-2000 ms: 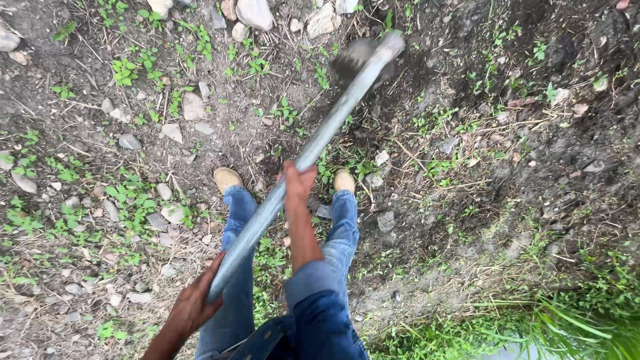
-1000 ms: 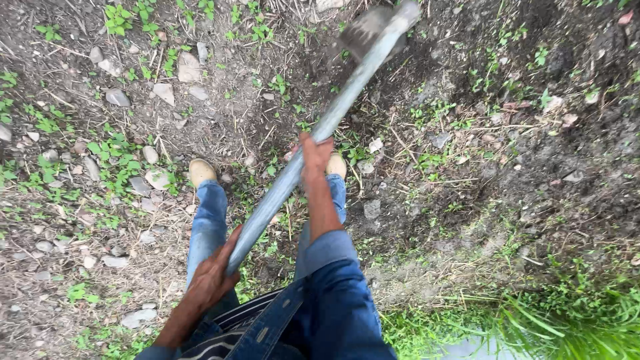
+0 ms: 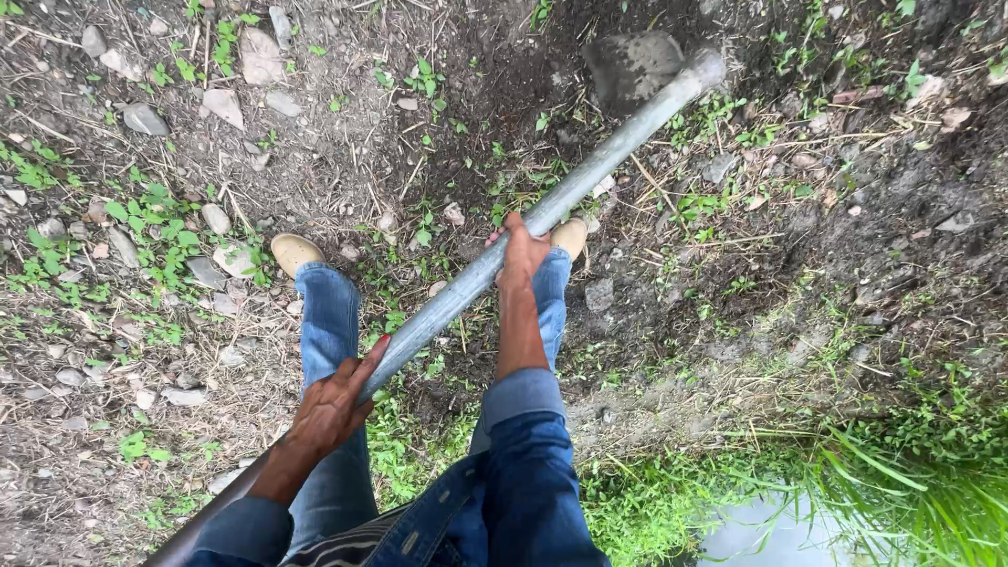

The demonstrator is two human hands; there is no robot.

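Observation:
A hoe with a long grey metal pipe handle (image 3: 594,169) runs slantwise from lower left to upper right. Its broad, dirt-caked blade (image 3: 634,69) lies at the soil near the top, beside the handle's far end. My left hand (image 3: 327,409) grips the handle low down, close to my left leg. Farther up the handle, my right hand (image 3: 521,250) is closed around it, just in front of my right boot (image 3: 570,236). The handle's lower part passes under my left forearm, darker there.
Stones (image 3: 146,119) and small green weeds (image 3: 153,224) dot the dry ground at left. Dark, damp soil (image 3: 890,260) spreads at right. Long grass (image 3: 906,480) borders a patch of water (image 3: 768,535) at lower right. My left boot (image 3: 295,253) stands on the ground.
The blurred hoe blade of the earlier frames now looks sharp against the soil, and it lies farther right in view. Both hands have stayed on the handle.

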